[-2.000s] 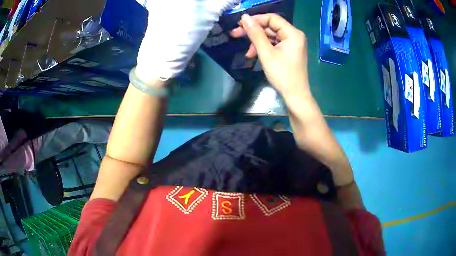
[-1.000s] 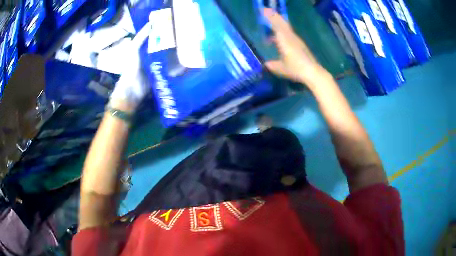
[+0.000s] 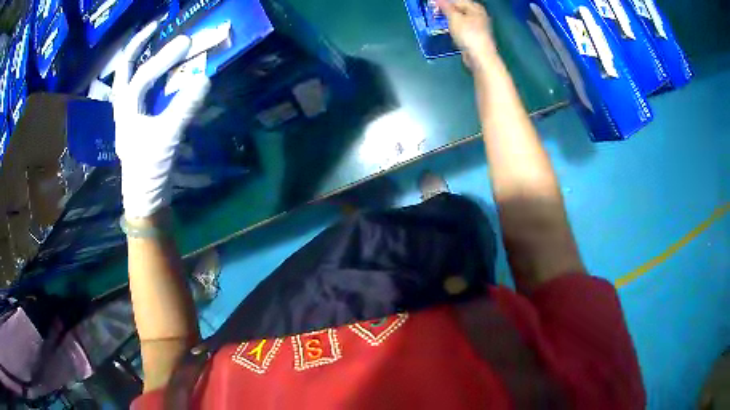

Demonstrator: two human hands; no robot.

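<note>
A closed blue and black retail box (image 3: pixel 280 104) lies on the green table with a narrow printed side up. My left hand (image 3: pixel 152 128), in a white knitted glove, is over the box's left end. Its thumb and fingers are spread. Whether the fingertips press on the box is not clear. My bare right hand (image 3: pixel 468 28) is at the top edge, over the blue tape dispenser (image 3: pixel 424 32). Its fingertips are bent at the dispenser and partly hidden; no tape piece can be made out.
Slim blue boxes (image 3: pixel 612 104) stand in a row at the right table edge. An open brown-lined carton (image 3: pixel 44 148) with clear plastic is at left. More blue boxes (image 3: pixel 52 36) are at the upper left. The table's front edge (image 3: pixel 336 192) runs slanting before me.
The blue box was turned up with its large pictured face showing; now a narrow side is up, further left and back. My right hand has moved to the tape dispenser.
</note>
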